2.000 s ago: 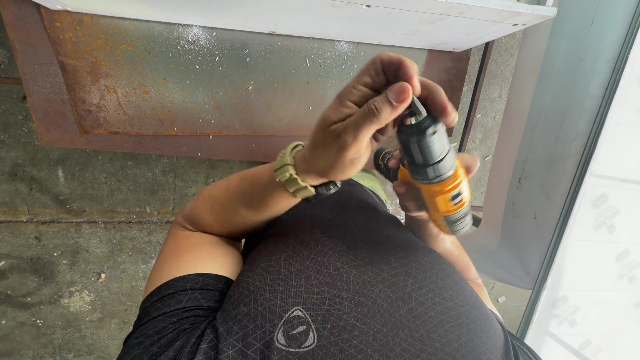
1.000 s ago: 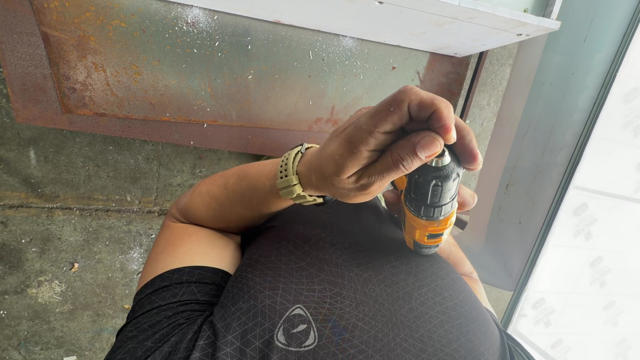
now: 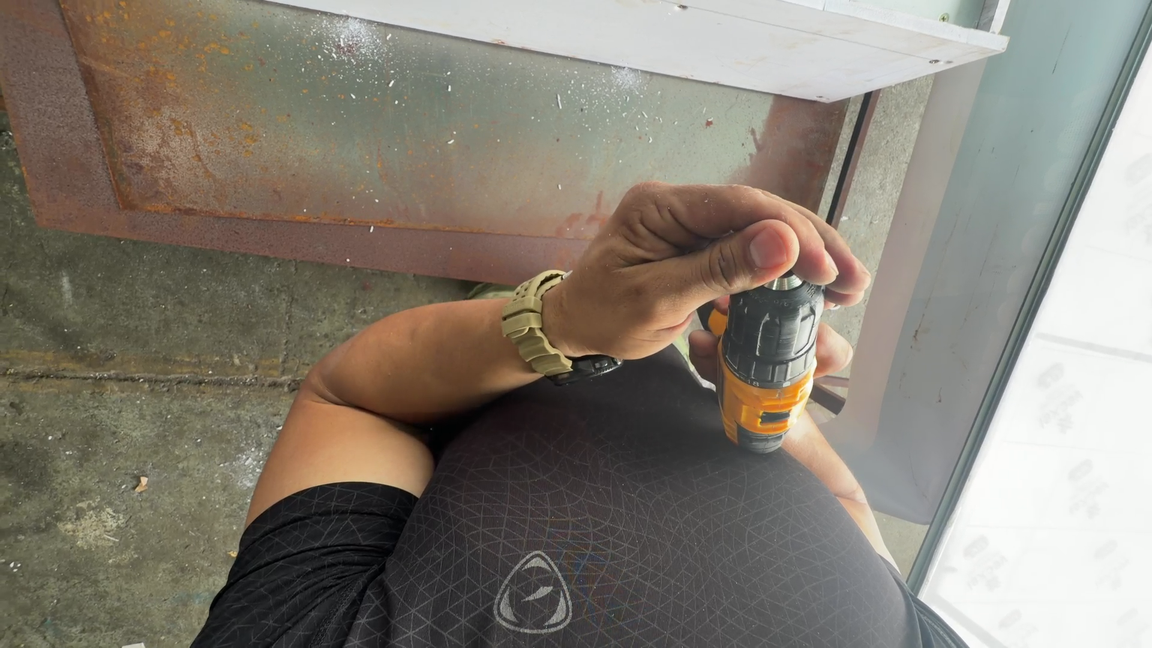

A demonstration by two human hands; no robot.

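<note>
An orange and black cordless drill [image 3: 772,369] is upright before my chest, its chuck pointing away from me. My right hand [image 3: 832,351] is around its handle, mostly hidden behind the drill body. My left hand [image 3: 693,261], with a tan-strapped watch [image 3: 533,324] on the wrist, has its thumb and fingers bent over the front of the chuck. A bit of the metal chuck tip [image 3: 783,283] shows under the thumb. Whether the fingers pinch a bit there is hidden.
A rusty metal plate [image 3: 432,153] with white shavings lies beyond my hands. A white board [image 3: 702,40] crosses above it. At the right stand a grey panel [image 3: 981,207] and a bright white surface [image 3: 1071,405] with a dark edge. Concrete floor [image 3: 153,432] shows at left.
Two seconds ago a pointed metal piece showed between my left thumb and fingers at the chuck; now the fingers cover that spot. The drill has come more upright.
</note>
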